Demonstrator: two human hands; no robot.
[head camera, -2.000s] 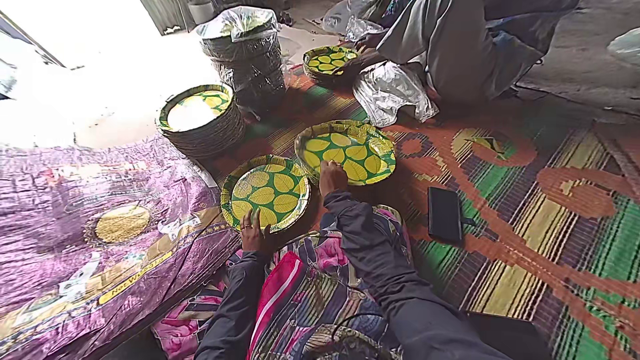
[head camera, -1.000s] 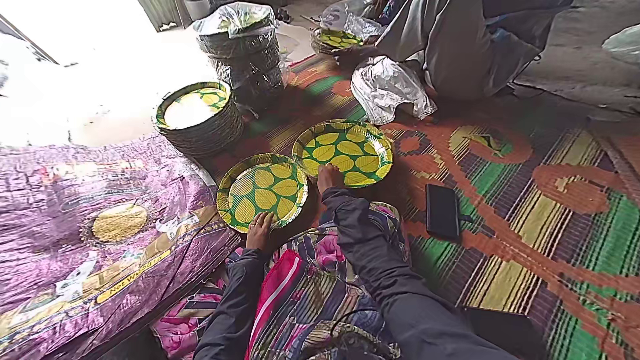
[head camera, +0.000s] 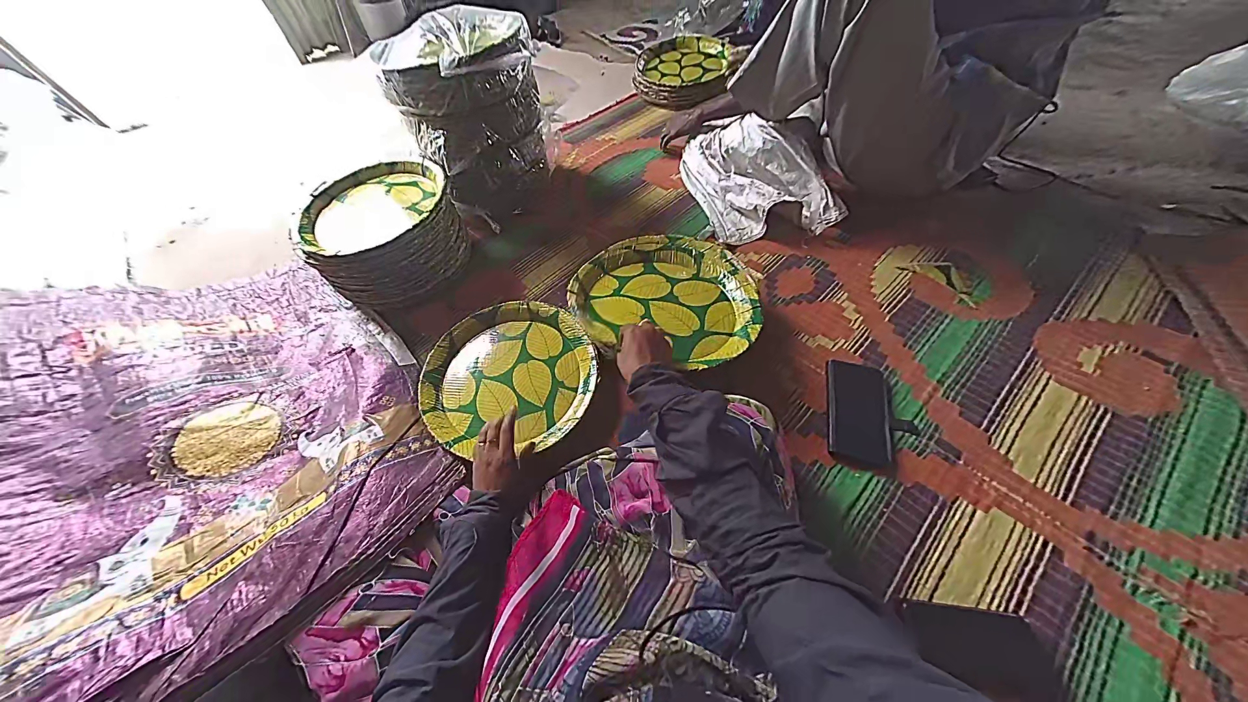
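Note:
Two round plates with a green and yellow leaf pattern lie side by side in front of me. The fingers of my left hand (head camera: 496, 453) rest on the near rim of the left plate (head camera: 531, 380). My right hand (head camera: 643, 348), fingers bent, touches the near left rim of the right plate (head camera: 673, 304); whether it pinches the rim cannot be told. A tall stack of similar plates (head camera: 390, 263) stands behind the left plate, with a bright glare on its top. Behind that stack are more plates wrapped in clear plastic (head camera: 478, 107).
A person in grey clothing (head camera: 897, 88) sits at the back, a hand near a crumpled white plastic bag (head camera: 756, 180) and another plate stack (head camera: 682, 70). A black phone (head camera: 860, 414) lies on the patterned mat (head camera: 975, 468). A purple printed sack (head camera: 224, 507) lies at left.
The person's hand at the back has moved from the far plate stack down beside the white plastic bag. My hands remain at the two plates.

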